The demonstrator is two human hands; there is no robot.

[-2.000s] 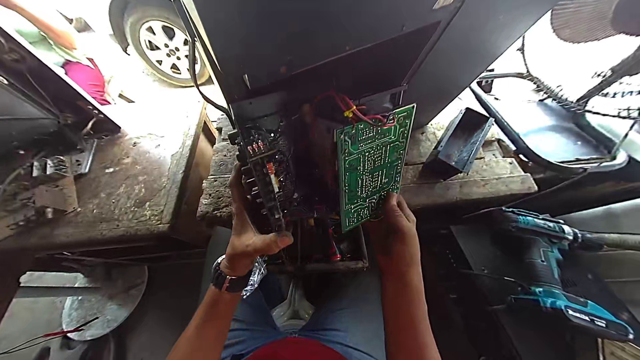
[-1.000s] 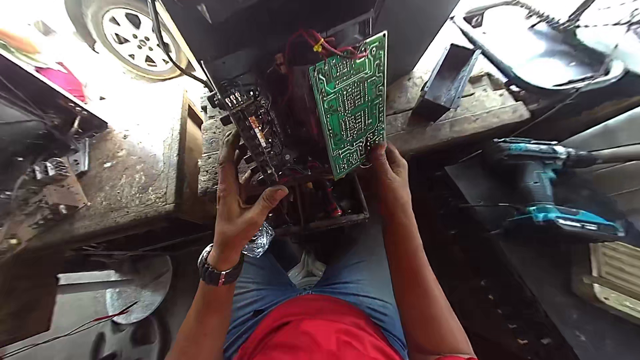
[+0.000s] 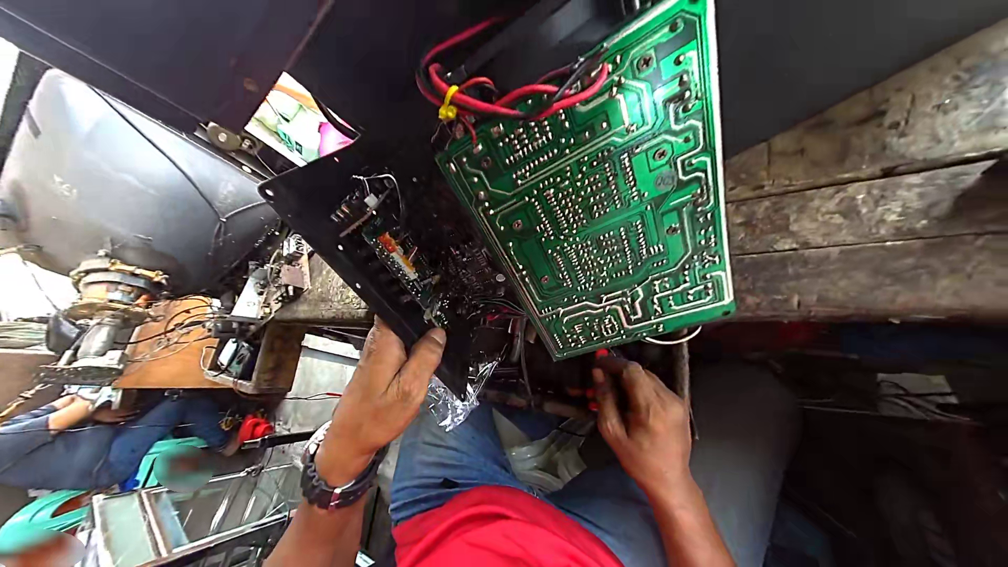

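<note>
My left hand [image 3: 390,394] grips the lower edge of a black metal panel [image 3: 315,224], thumb on top. A small circuit board [image 3: 405,268] with orange and white parts sits on that panel. To its right a large green circuit board [image 3: 598,189] stands tilted, its soldered side showing. Red and black wires [image 3: 512,106], bound with a yellow tie, run to its upper edge. Just below the board's lower edge is my right hand [image 3: 642,413], its fingers curled around a small red and dark thing that is mostly hidden. Crumpled clear plastic [image 3: 461,398] lies beside my left hand.
Worn wooden planks [image 3: 866,228] lie at the right. A dark cabinet surface [image 3: 827,63] rises behind the boards. At the left are a wooden box [image 3: 272,370] with electronic parts, a metal-framed glass panel [image 3: 213,504] and another person's legs [image 3: 102,449].
My right hand has left the green board's lower right edge and is now below the board, fingers closed on something. The view has turned and come closer, with the workshop at the left now showing.
</note>
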